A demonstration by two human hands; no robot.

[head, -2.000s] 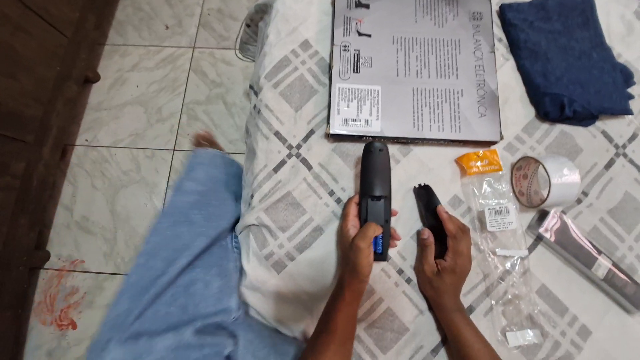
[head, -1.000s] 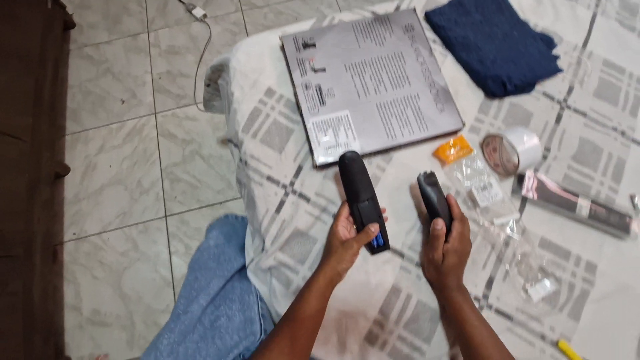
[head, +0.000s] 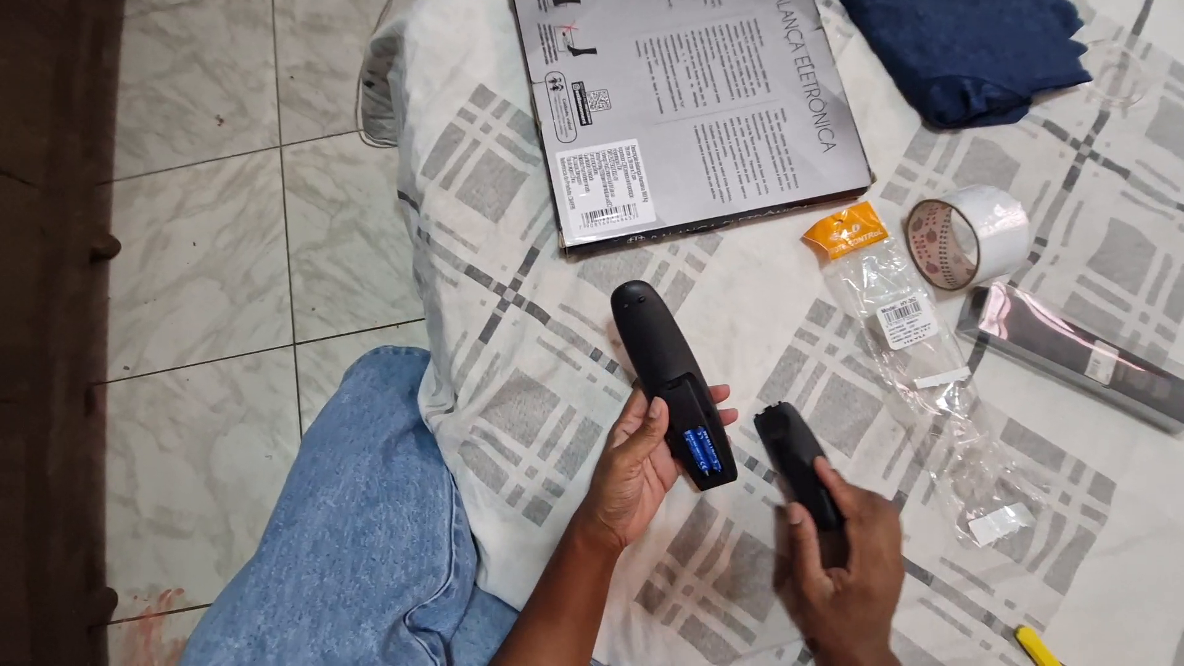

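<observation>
My left hand (head: pixel 638 462) grips a black remote control (head: pixel 655 342), its back facing up and its battery compartment uncovered. Two blue batteries (head: pixel 703 450) lie side by side in that compartment. To the right, my right hand (head: pixel 846 564) holds a black battery cover (head: pixel 797 453) between thumb and fingers, apart from the remote. The cover's notched end points up and to the left.
A grey printed box (head: pixel 684 111) lies beyond the remote. On the right are a clear plastic bag (head: pixel 911 370), a tape roll (head: pixel 980 231), a dark packaged item (head: pixel 1082 356) and navy cloth (head: pixel 962 55). A yellow object (head: pixel 1036 645) is near the bottom edge.
My left thumb, over the batteries two seconds ago, now rests at the remote's left edge, leaving both batteries in sight. Both hands still hold the same pieces. The view has shifted.
</observation>
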